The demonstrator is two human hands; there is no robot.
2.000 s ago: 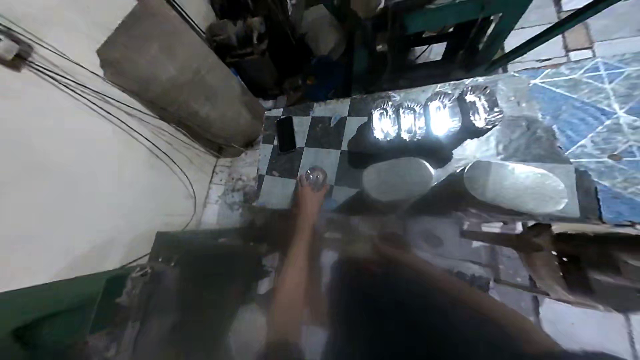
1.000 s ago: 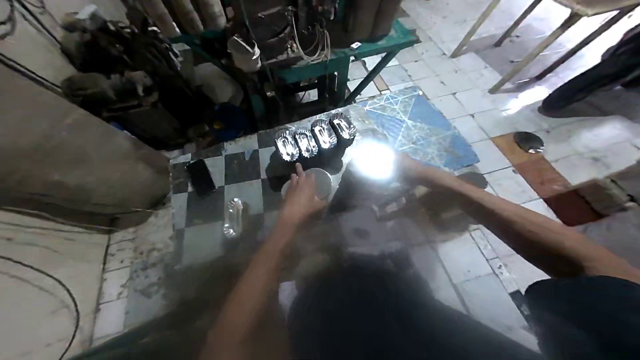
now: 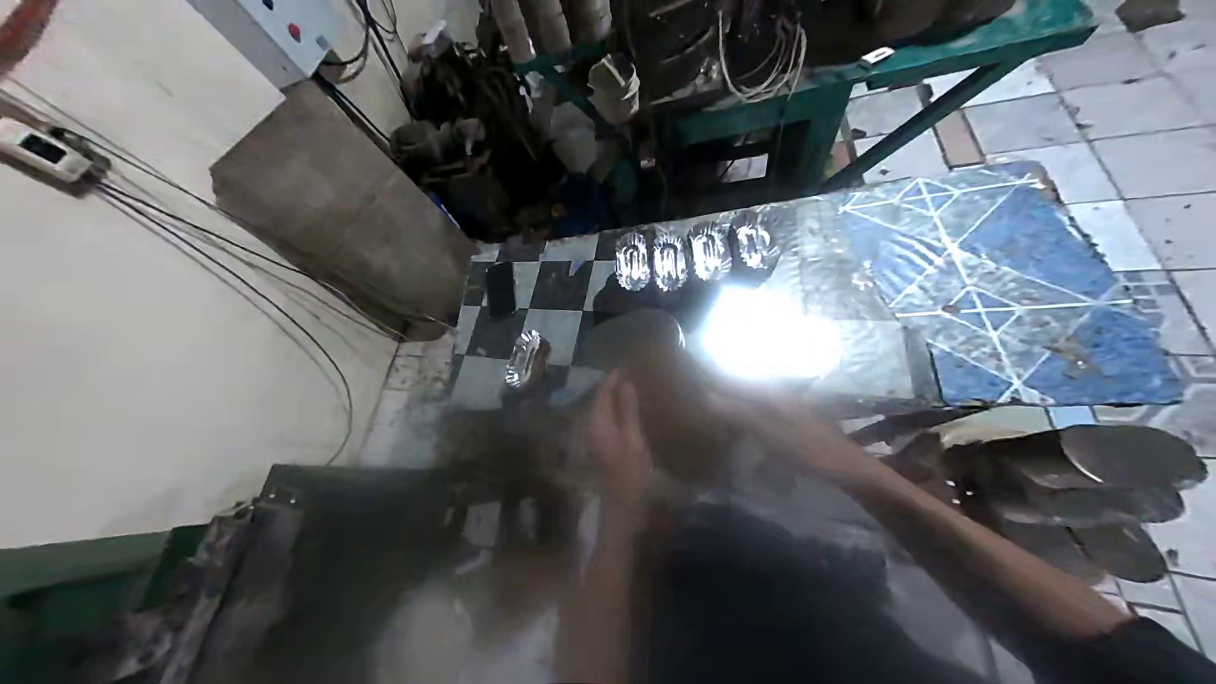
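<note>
My left hand (image 3: 617,432) is blurred, with its fingers raised at the near left side of a dark oval-topped stack (image 3: 632,337). My right hand (image 3: 774,427) is also blurred and lies at the stack's near right side, below a glaring oval metal surface (image 3: 769,337). Whether either hand grips the stack cannot be told. A small shiny oval metal piece (image 3: 525,359) lies apart on the checkered tabletop (image 3: 556,328), left of the stack. Several similar shiny pieces (image 3: 671,261) stand in a row along the far edge.
A dark phone-like object (image 3: 501,288) lies at the table's far left. Blue patterned tile (image 3: 1007,285) covers the right end. Oval-ended dark pieces (image 3: 1130,470) sit low at the right. Beyond stands a green metal bench (image 3: 950,57); a grey panel (image 3: 342,199) leans by the wall.
Two seconds ago my left hand was at a small shiny piece on the checkered part; that hand is now away from it, by the stack. My right hand has come off the glaring surface toward my left hand.
</note>
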